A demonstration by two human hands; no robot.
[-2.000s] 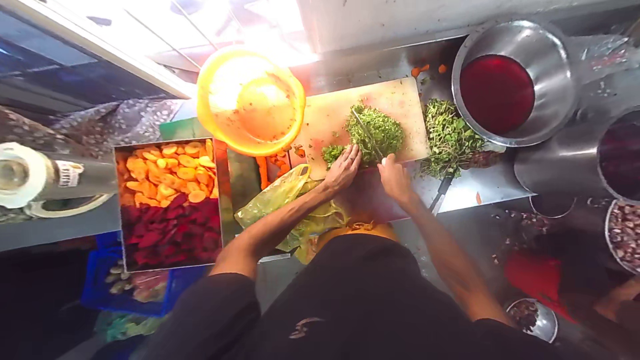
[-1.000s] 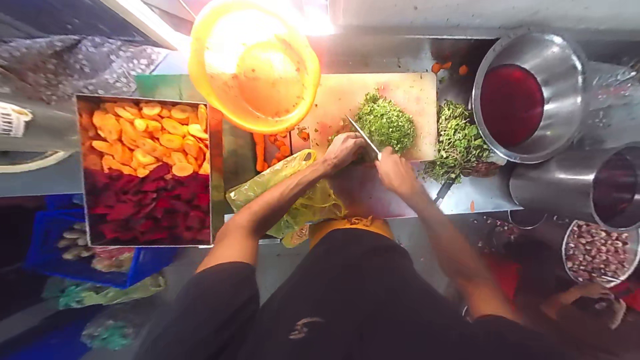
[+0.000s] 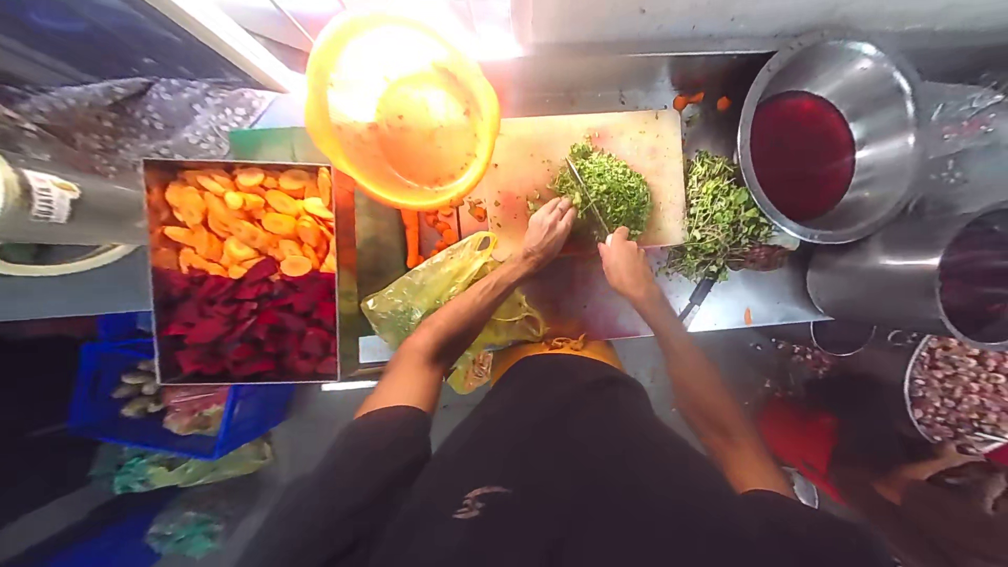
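My right hand [image 3: 624, 260] grips the handle of a kitchen knife [image 3: 587, 193], whose blade lies across a pile of chopped green herbs [image 3: 618, 193] on a pale cutting board [image 3: 520, 150]. At the pile's left edge rests my left hand [image 3: 551, 227], fingers bent and close to the blade; whether it pins any herbs cannot be seen. Uncut leafy herbs [image 3: 713, 213] lie just right of the board, with a dark handle [image 3: 698, 298] showing below them. A yellow plastic bag [image 3: 429, 287] is under and beside my left forearm.
An orange plastic basin [image 3: 402, 189] overlaps the board's left end. Farther left sits a rectangular tray [image 3: 339, 346] of sliced carrots and beetroot. A steel bowl [image 3: 886, 102] with red liquid and a steel pot [image 3: 874, 276] stand right. Another person's arm [image 3: 917, 472] shows at lower right.
The knife is turned differently over the herbs than one second ago, its tip now pointing up and left from my right hand. My left hand stays beside the pile. The view has shifted somewhat.
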